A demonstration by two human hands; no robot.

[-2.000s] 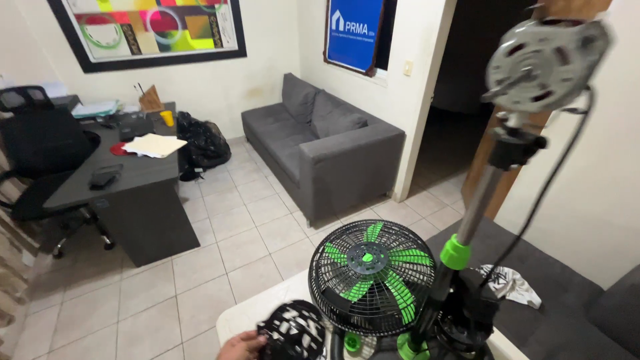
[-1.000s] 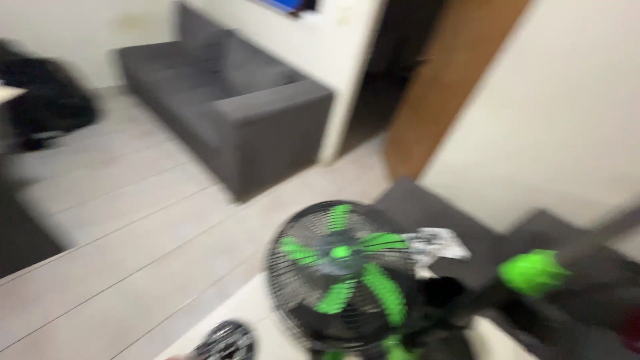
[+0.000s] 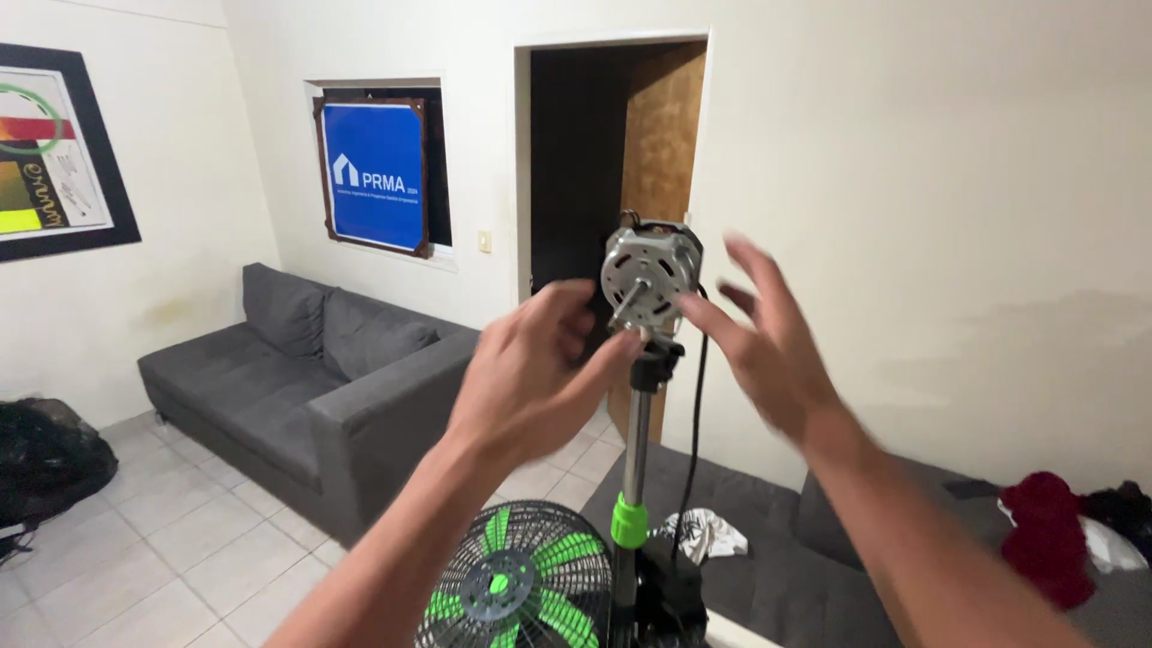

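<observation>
An electric fan motor (image 3: 650, 274) with a bare metal shaft sits on top of a metal pole (image 3: 638, 441) that has a green collar (image 3: 629, 522). My left hand (image 3: 540, 373) is at the motor's lower left, fingers apart, its thumb near the motor's lower edge. On the right side my right hand (image 3: 760, 333) has its fingers spread, the thumb by the motor's face; whether it touches is unclear. A black cord (image 3: 695, 423) hangs down from the motor. Low in view, a black fan cage with green blades (image 3: 513, 585) is beside the pole.
Beyond the pole are a grey sofa (image 3: 270, 405) and a wooden door (image 3: 664, 135) in a doorway. Another grey sofa (image 3: 765, 504) at the right bears a white patterned cloth (image 3: 706, 533) and a red cloth (image 3: 1044, 540). A black bag (image 3: 49, 459) lies on the tiled floor at left.
Both hands are now up at the motor; two seconds ago one hand was low beside a small black round part. The view has swung up and to the right.
</observation>
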